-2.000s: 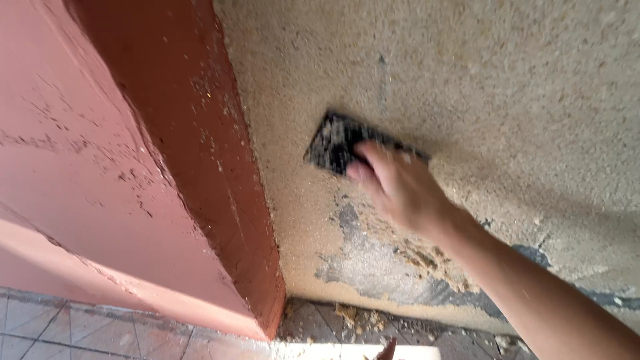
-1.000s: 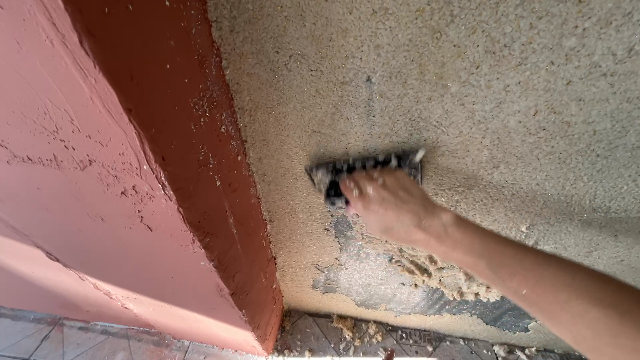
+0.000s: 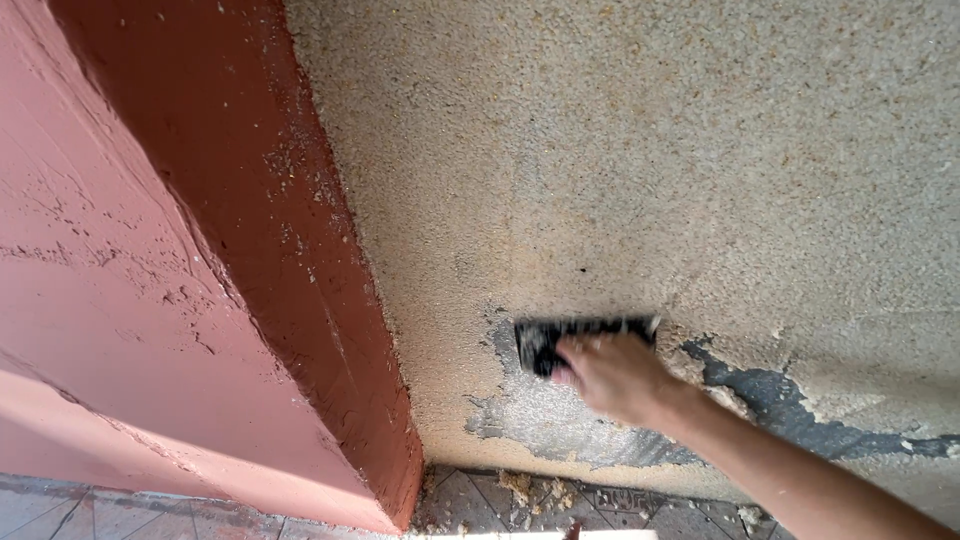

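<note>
My right hand (image 3: 619, 375) grips a black rectangular float or trowel (image 3: 541, 346), smeared with beige material, and holds it against the wall. Rough beige textured coating (image 3: 637, 187) covers most of this wall. The tool lies over the top of a bare grey patch (image 3: 555, 420), whose edges are ragged. Loosened beige clumps (image 3: 727, 401) cling by my forearm, beside a darker grey strip (image 3: 780, 397) that runs off to the right. My left hand is out of view.
A pillar with a dark red side (image 3: 262, 225) and a pink face (image 3: 112, 300) stands at the left. Along the wall's foot runs a tiled floor (image 3: 457, 502) with fallen beige crumbs (image 3: 517, 484). A small reddish-brown tip shows at the bottom edge.
My right hand has moved the tool down the wall, from the beige coating above the grey patch onto the patch's upper part.
</note>
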